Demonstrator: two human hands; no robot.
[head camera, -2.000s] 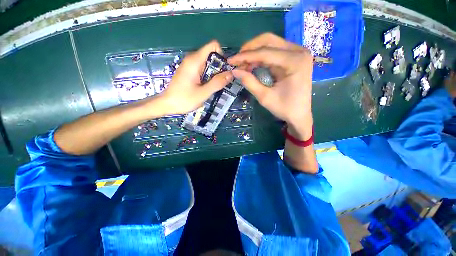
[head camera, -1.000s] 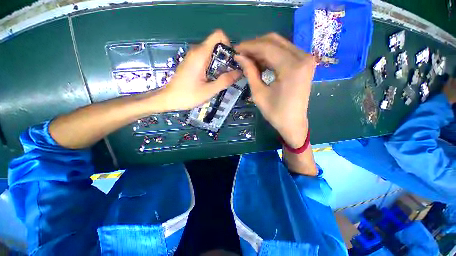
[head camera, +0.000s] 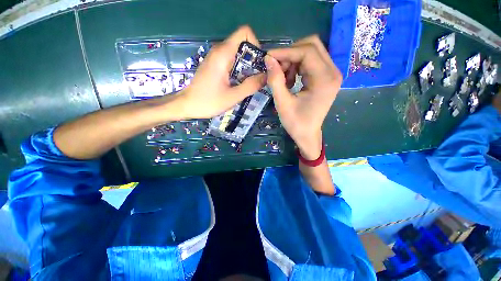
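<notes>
A phone middle frame, silver-grey with a dark strip, is held tilted above the clear compartment tray. My left hand grips it around its left side, thumb across its face. My right hand has its thumb and forefinger pinched at the frame's dark upper right corner. Whether a small part is between these fingertips is hidden. The tray cells hold small dark, reddish and whitish components, partly covered by my hands and the frame.
A blue bin with white and pink scraps stands right of the tray. Silver-white sub-assemblies lie at far right, beside a brownish thin heap. Another person's blue sleeve is at the right edge. A pale worn rail runs behind.
My right hand's fingers have shifted slightly at the frame's upper corner, and its wrist has moved a little left. The bin and far-right pieces appear farther right in the view.
</notes>
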